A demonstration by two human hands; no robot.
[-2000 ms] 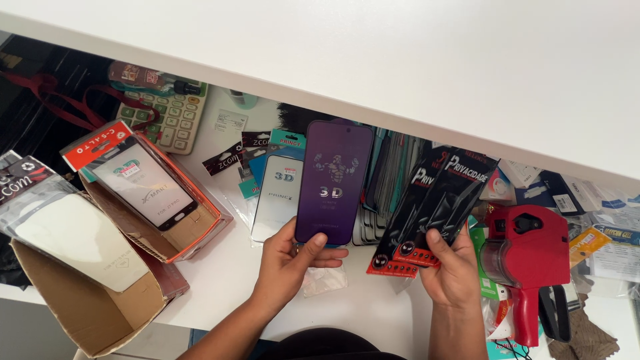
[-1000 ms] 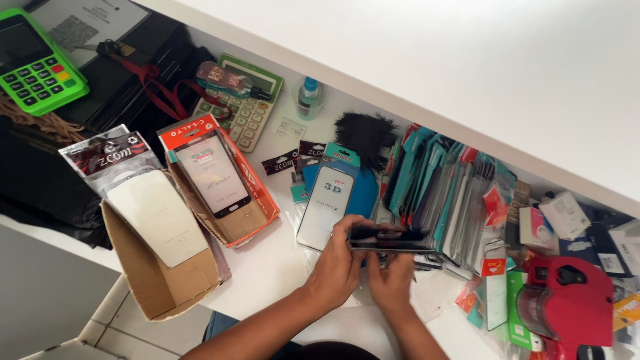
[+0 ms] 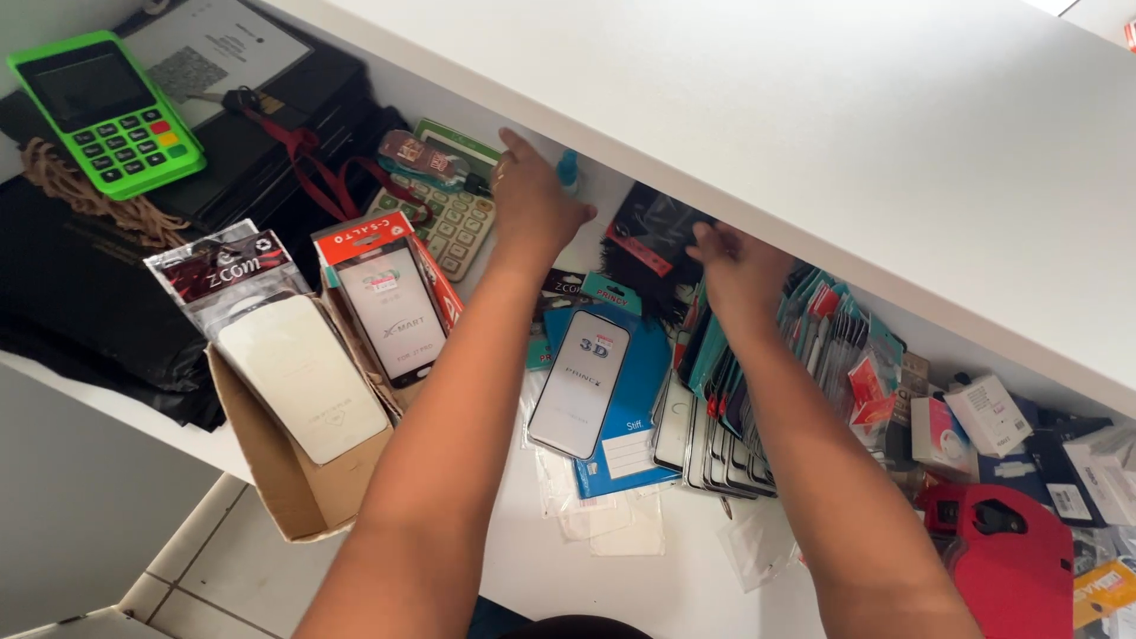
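Observation:
My left hand (image 3: 537, 200) is raised at the calculator's right edge, fingers apart and holding nothing. My right hand (image 3: 737, 266) is at the back of the shelf, fingertips by a black and red package (image 3: 652, 231); whether they grip it I cannot tell. That package lies on or beside a fuzzy black item (image 3: 626, 271). Between my forearms, a packaged screen protector (image 3: 581, 382) rests on a blue notebook (image 3: 632, 422). A dense row of packaged screen protectors (image 3: 737, 399) stands beside my right forearm.
At left are an open cardboard box (image 3: 333, 497) with packaged protectors, a green card terminal (image 3: 106, 115), and a calculator (image 3: 457, 226) with a small bottle on it. A red price labeler (image 3: 1012, 559) and small boxes (image 3: 990, 413) sit right. The white upper panel (image 3: 754, 115) overhangs the back.
Both hands have moved apart and toward the back of the shelf. The dark packages earlier held between them are no longer in my left hand; a black and red package now lies at the back.

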